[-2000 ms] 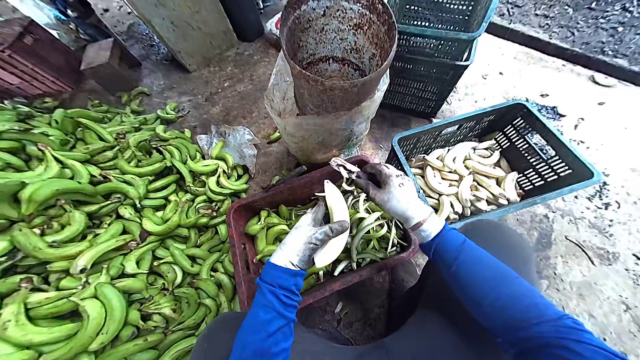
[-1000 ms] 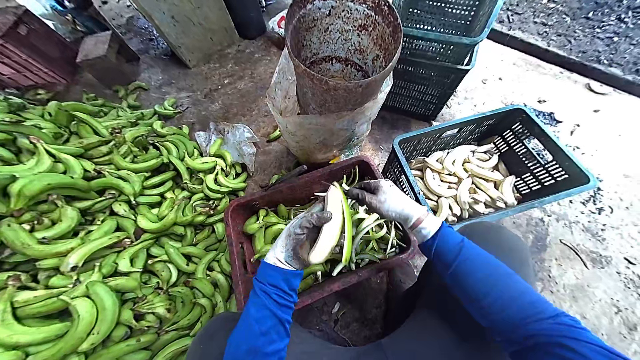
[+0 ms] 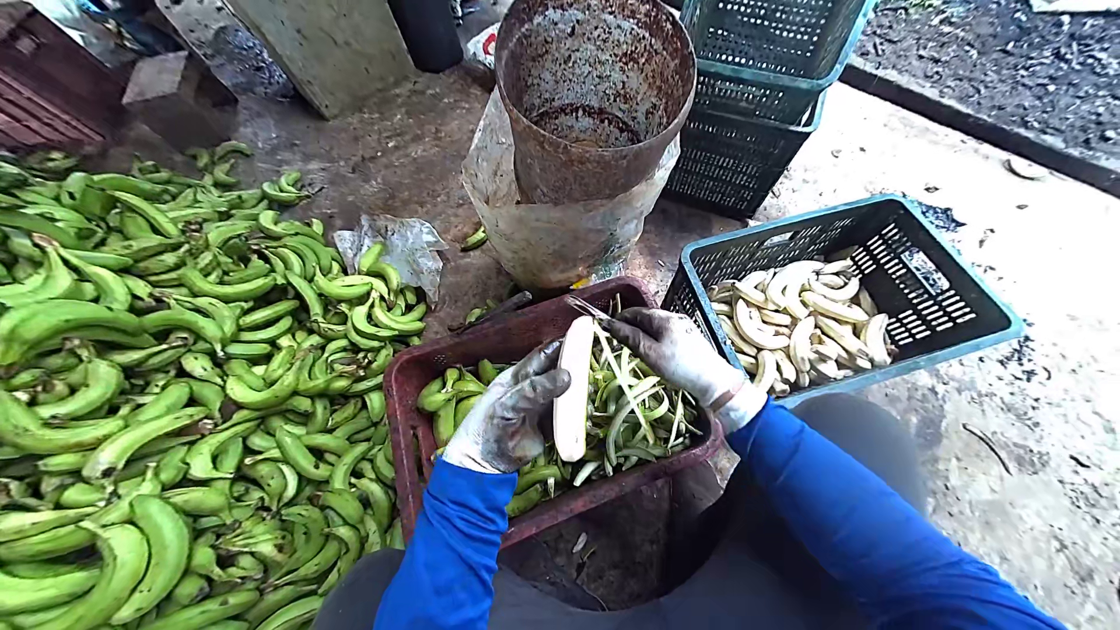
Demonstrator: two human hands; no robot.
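My left hand (image 3: 516,411), in a stained white glove, holds a peeled pale plantain (image 3: 574,389) upright by its left side. Close to the plantain's top end is my right hand (image 3: 669,350), also gloved, its fingers closed around something mostly hidden; a thin pointed tip shows beyond them. Both hands are above a dark red plastic crate (image 3: 560,510), which holds green plantains (image 3: 451,394) at the left and strips of peel (image 3: 643,420) at the right. Several peeled plantains (image 3: 801,319) lie in the dark green crate (image 3: 927,289) at the right.
A large heap of green plantains (image 3: 262,367) covers the floor at the left. Beyond the red crate stands a rusty metal drum (image 3: 595,166) with plastic sheeting (image 3: 560,236) around its base. Stacked green crates (image 3: 744,131) are behind it, and a reddish crate (image 3: 52,79) is at the far left.
The green peel strip beside the plantain one second ago is off it now. My right hand has moved up slightly, near the plantain's top end.
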